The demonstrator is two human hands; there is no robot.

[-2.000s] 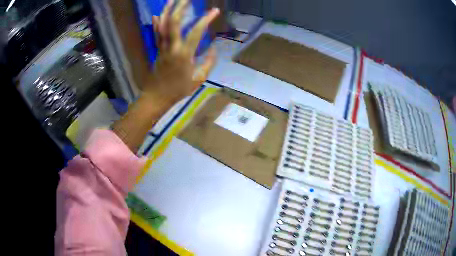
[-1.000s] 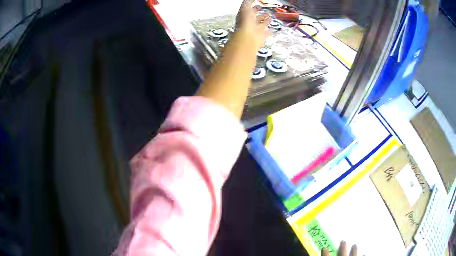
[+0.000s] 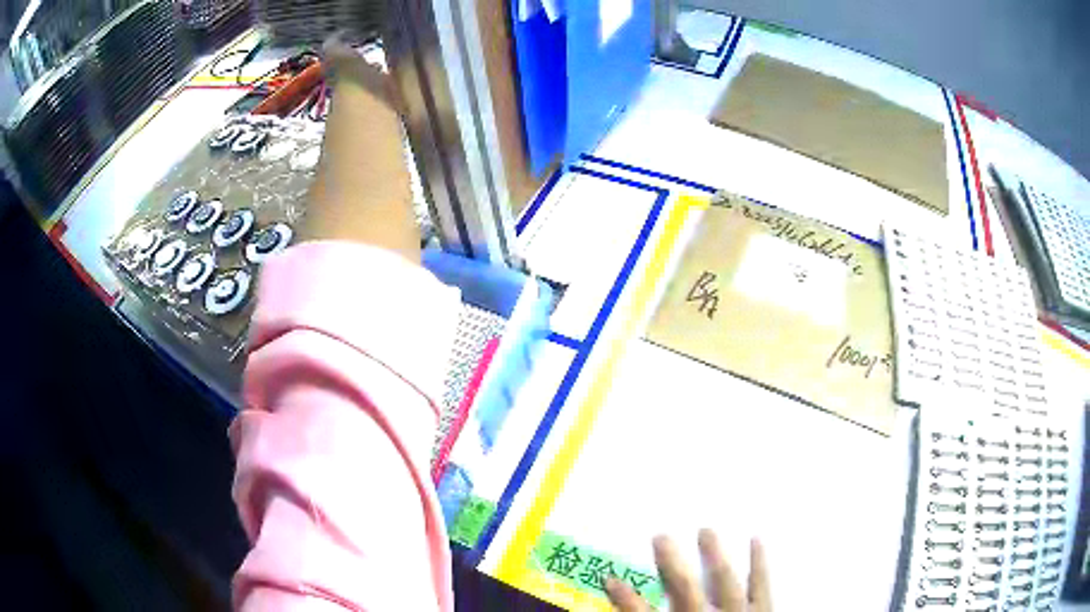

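Note:
My left arm in a pink sleeve reaches up and left. My left hand [image 3: 349, 74] is blurred at the upper left, beside an orange-handled item [image 3: 295, 86]; its fingers and any hold are unclear. Below lie clear-packed round parts [image 3: 227, 227] with dark-and-white rings, partly behind the forearm. My right hand [image 3: 699, 583] is cut off by the bottom edge, fingers spread on the white bench, holding nothing visible. The blue bin [image 3: 502, 287], partly behind my sleeve, holds printed sheets and a pink strip [image 3: 469, 407].
A metal post [image 3: 460, 144] stands between the round parts and the bench. A blue folder [image 3: 598, 84] stands upright beyond it. Marked cardboard [image 3: 741, 341] with a paper label [image 3: 795, 273], another cardboard sheet [image 3: 837, 126] and loaded parts trays [image 3: 992, 502] lie to the right.
The view has swung right since one second ago. My left hand has moved from over the round parts to beside the orange-handled item. More of my right hand shows.

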